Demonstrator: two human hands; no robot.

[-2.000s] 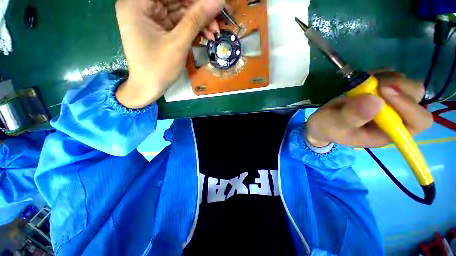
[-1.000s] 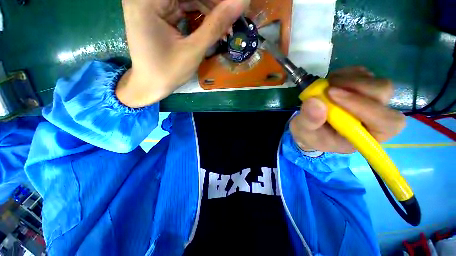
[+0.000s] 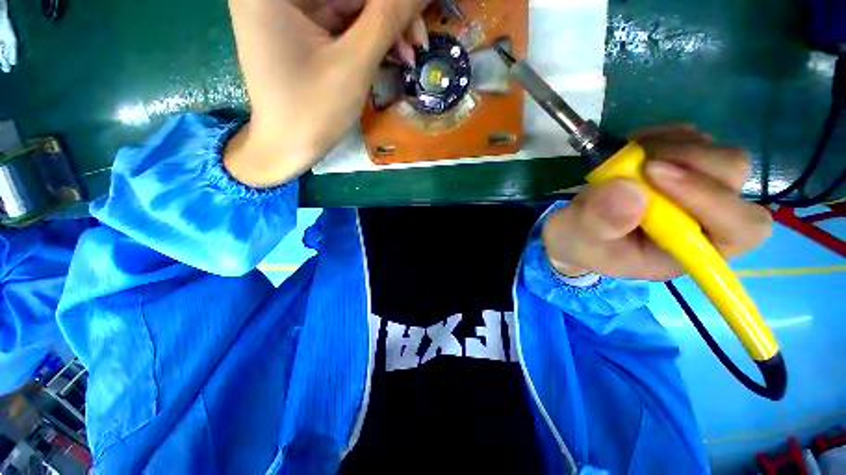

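A round black board assembly [image 3: 439, 76] with bright pads and a pale yellow centre sits in the seat of the orange-brown jig [image 3: 443, 139]. My left hand [image 3: 325, 70] is above the jig's left side, its fingertips at the disc's upper left edge, cut off by the top edge. It holds thin grey metal tweezers [image 3: 452, 9], only partly visible. My right hand [image 3: 659, 204] grips the yellow handle of the soldering iron [image 3: 710, 269]. The iron's tip is over the jig's right metal piece, a little right of the disc and apart from it.
The jig lies on a white pad [image 3: 568, 65] on the green bench [image 3: 686, 93]. A solder spool on its stand [image 3: 35, 181] is at the left bench edge. Black cables [image 3: 821, 148] hang at the right. A white scrap [image 3: 6, 37] is at the upper left.
From two seconds to one second ago, the iron's tip moved left to the disc's right side. Now it is slightly back to the right. My left hand stays by the disc.
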